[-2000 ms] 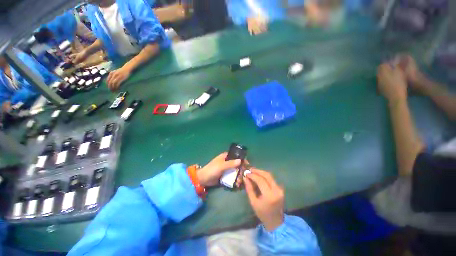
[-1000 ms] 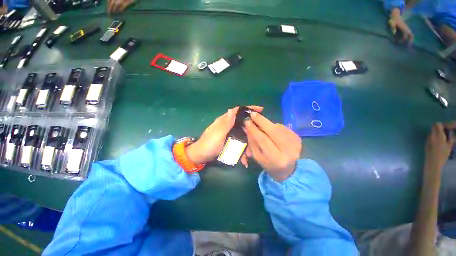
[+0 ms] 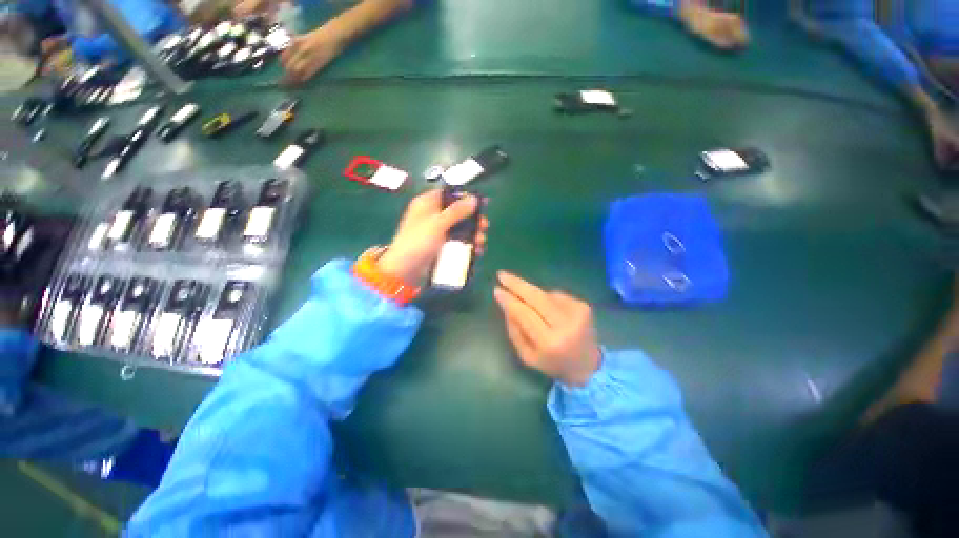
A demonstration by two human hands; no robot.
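My left hand holds a black phone upright over the green bench, its white label facing up and the thumb on its upper part. My right hand is apart from the phone, to its lower right, with the fingers extended close together and nothing visible in them. The shallow blue bin lies right of my hands, with a few thin white rings in it.
A clear blister tray with two rows of phones lies at left. A red frame, a white ring and another phone lie beyond my left hand. Other phones lie farther back. Other people's hands rest at the far edge.
My right hand has come off the phone and moved down and right. My left hand has raised the phone slightly, up and left. The camera view has shifted.
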